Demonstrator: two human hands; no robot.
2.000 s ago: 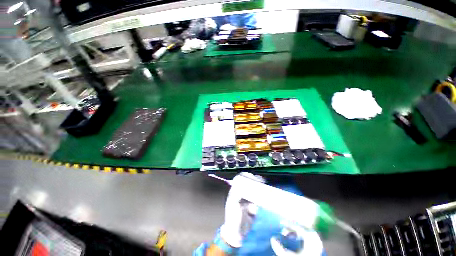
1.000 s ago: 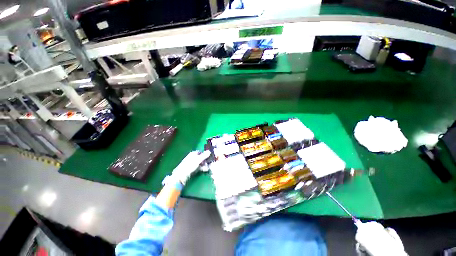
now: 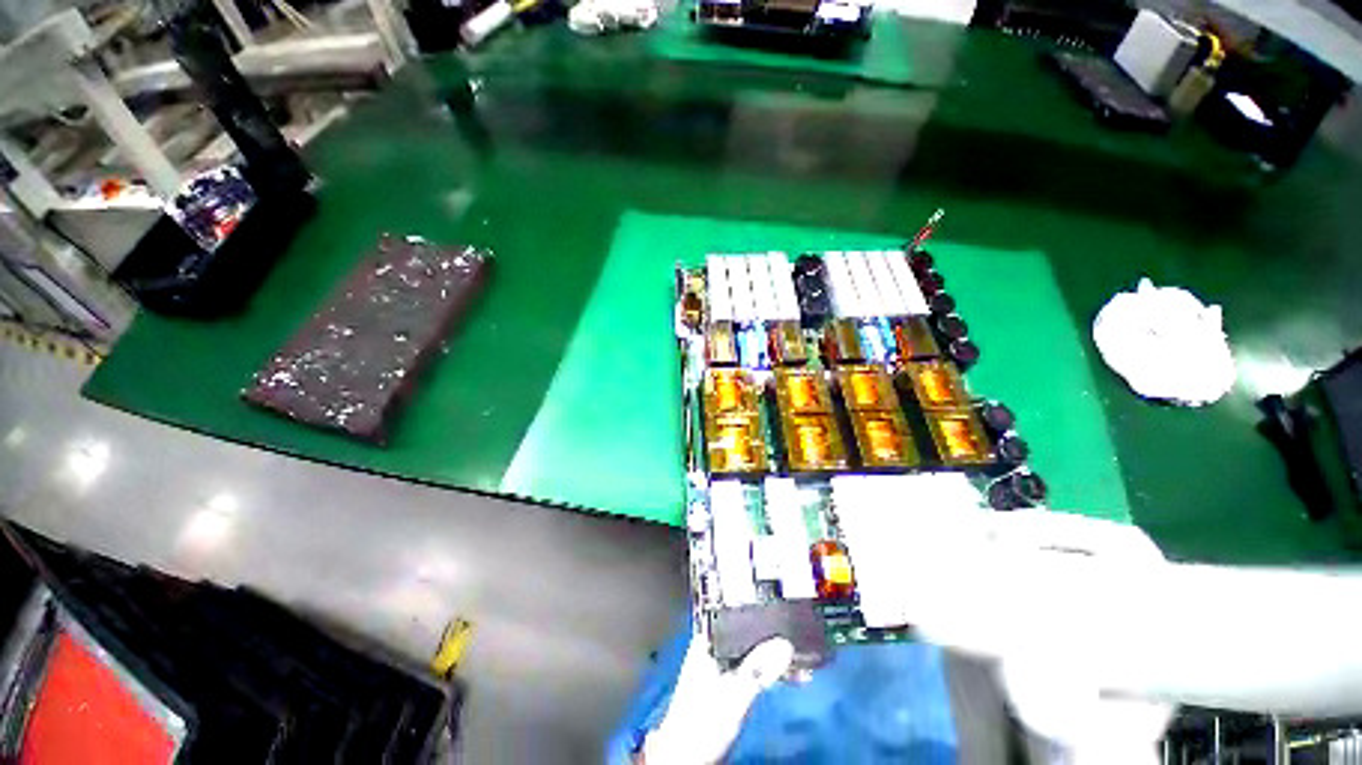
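Note:
The power board assembly (image 3: 837,419) lies on the bright green mat (image 3: 598,374), its near end past the bench edge. Amber blocks run across its middle, and black cylinders line its right edge. My left hand (image 3: 717,702), in a white glove, grips the near-left corner, with the thumb on top. My right hand (image 3: 1046,598), gloved and blurred, is at the near-right part of the board and covers some of it. It holds a thick white stick-like tool (image 3: 1270,635) that runs off to the right. The tool's tip is not visible.
A dark brown foam block (image 3: 374,336) and a black parts box (image 3: 224,247) lie left on the bench. A crumpled white heap (image 3: 1165,344) and a black item (image 3: 1295,456) lie right. Black trays with a red-orange sheet (image 3: 105,702) stand lower left. Another board (image 3: 784,23) is at the back.
The board has turned about a quarter turn, its cylinder row moving from the near edge to the right. My left hand has moved to the near-left corner, and my right hand in over the board.

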